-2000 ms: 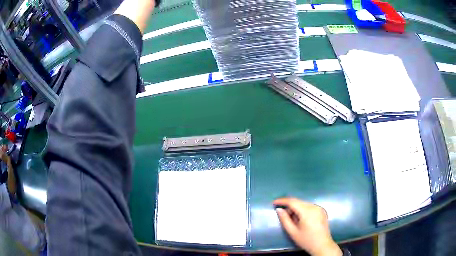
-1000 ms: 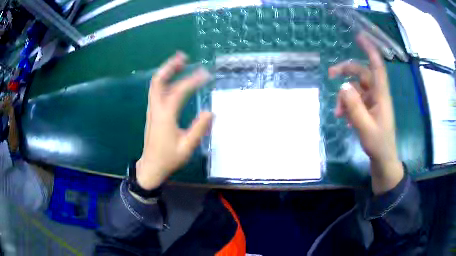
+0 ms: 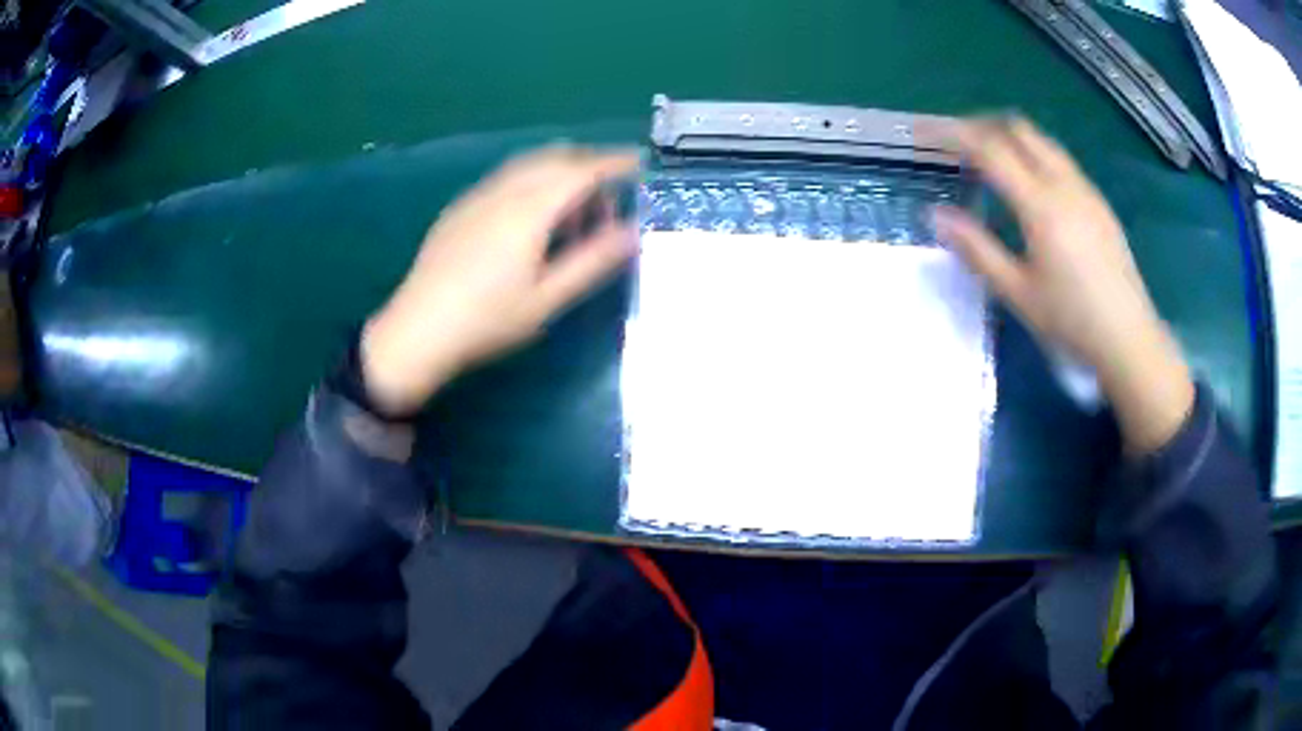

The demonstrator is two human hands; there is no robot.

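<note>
A square clear blister tray [image 3: 803,534] with an overexposed white area lies at the bench's front edge, its row of pockets along the far side. A long narrow grey housing [image 3: 800,124] with small holes lies just beyond it. My left hand [image 3: 493,257] is blurred at the tray's far left corner, thumb and fingers apart. My right hand [image 3: 1064,250] is blurred too, its fingers over the housing's right end and its thumb near the tray's far right corner. I see nothing held in either hand.
Two more narrow housings [image 3: 1121,79] lie side by side on the green bench [image 3: 229,300] at the far right. White papers [image 3: 1264,93] lie at the right edge. A blue plastic stool [image 3: 179,521] stands on the floor at the lower left.
The clear pocketed sheet that spread behind and beside the white area is no longer seen there. My hands have closed in on the tray's far corners. The view has shifted.
</note>
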